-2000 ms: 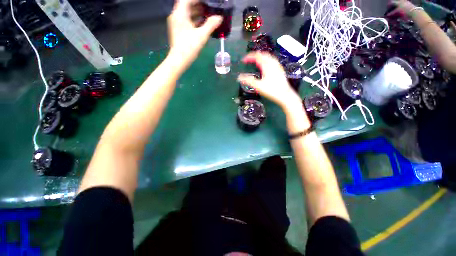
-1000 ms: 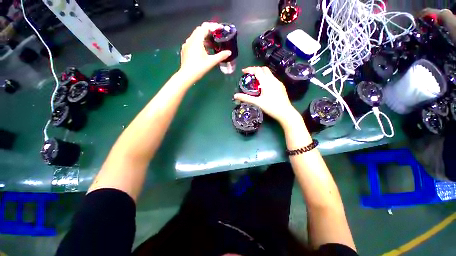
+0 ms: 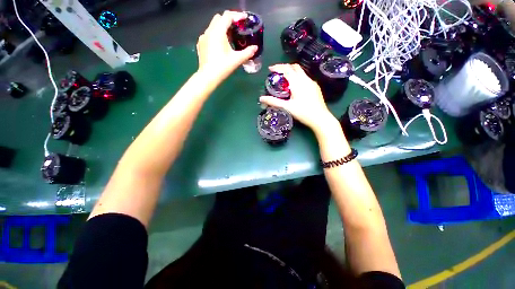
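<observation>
My left hand (image 3: pixel 217 48) grips a black cylindrical unit (image 3: pixel 247 34) with a red glow, upright in front of the small clear pot (image 3: pixel 252 66), which it partly hides. My right hand (image 3: pixel 305 99) is closed round a second black unit (image 3: pixel 276 84), with a shiny top and a red light on its side. An unlit black unit (image 3: pixel 275 125) stands just nearer to me than the right-hand unit. Whether the held units touch the bench is hard to tell.
Ribbed units (image 3: pixel 298 35) lie beside a white-blue case (image 3: pixel 341 35). Tangled white cables (image 3: pixel 395 39), more units (image 3: pixel 366 115) and a white tub (image 3: pixel 473 84) are at right. Units (image 3: pixel 63 168) and a pale strip (image 3: pixel 93 34) are at left. Blue stools (image 3: pixel 443 192) stand below the bench.
Two seconds ago my right hand was open above the bench; it now holds a unit. My left hand has lowered its unit beside the clear pot. Since one second ago, both grips look unchanged.
</observation>
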